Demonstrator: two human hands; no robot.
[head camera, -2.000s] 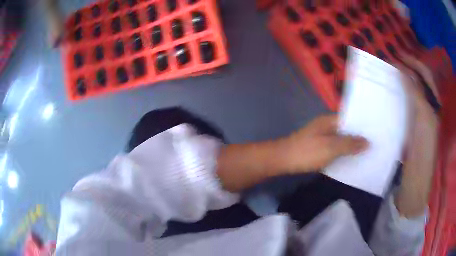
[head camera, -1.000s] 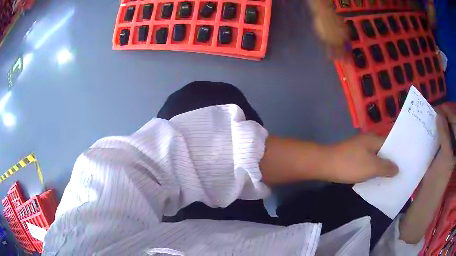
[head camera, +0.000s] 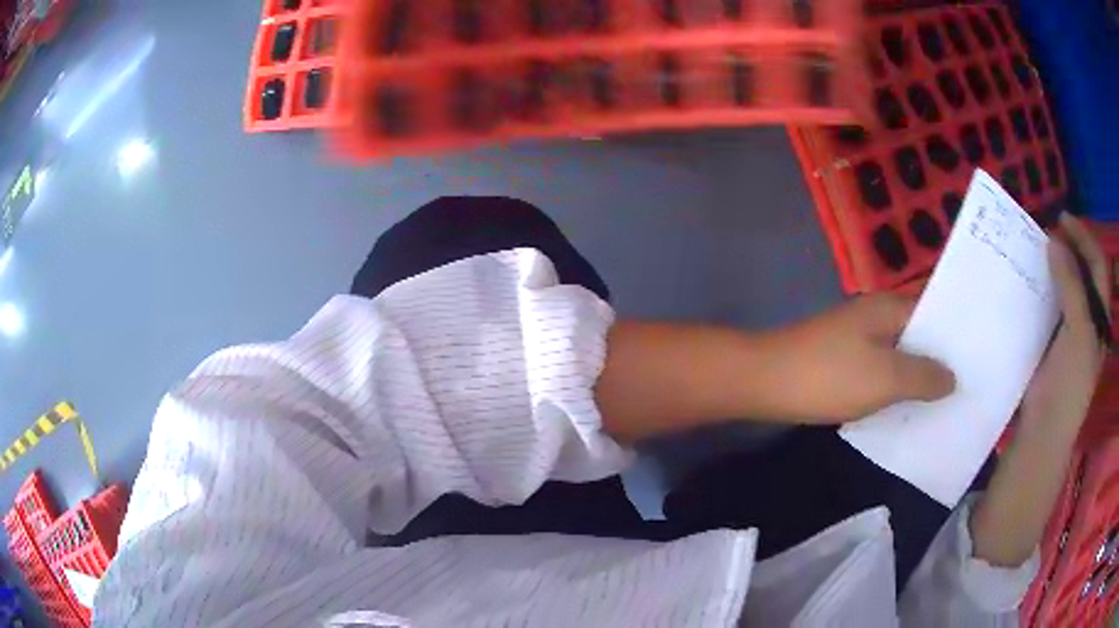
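Note:
My left hand (head camera: 865, 368) reaches in from the left, fingers closed on the lower left edge of a white note slip (head camera: 963, 356). The slip is tilted and has a few handwritten lines at its upper end. My right hand (head camera: 1080, 288) is at the right edge, partly behind the slip. It holds a thin dark object that looks like a pen (head camera: 1095, 307). A stacked orange-red parts tray (head camera: 847, 227) with dark parts in its pockets lies just beyond the slip.
A motion-blurred orange-red tray (head camera: 589, 123) spans the top, overlapping another tray (head camera: 292, 61) behind it. More red trays (head camera: 55, 540) stand lower left by yellow-black striped marking (head camera: 43, 429). Red material (head camera: 1080, 528) is lower right. A blue surface (head camera: 1080, 98) is upper right.
A blurred tray now crosses the top of the view, covering much of the tray behind. The blurred hand seen earlier near the right trays no longer shows. Both my hands still hold their things.

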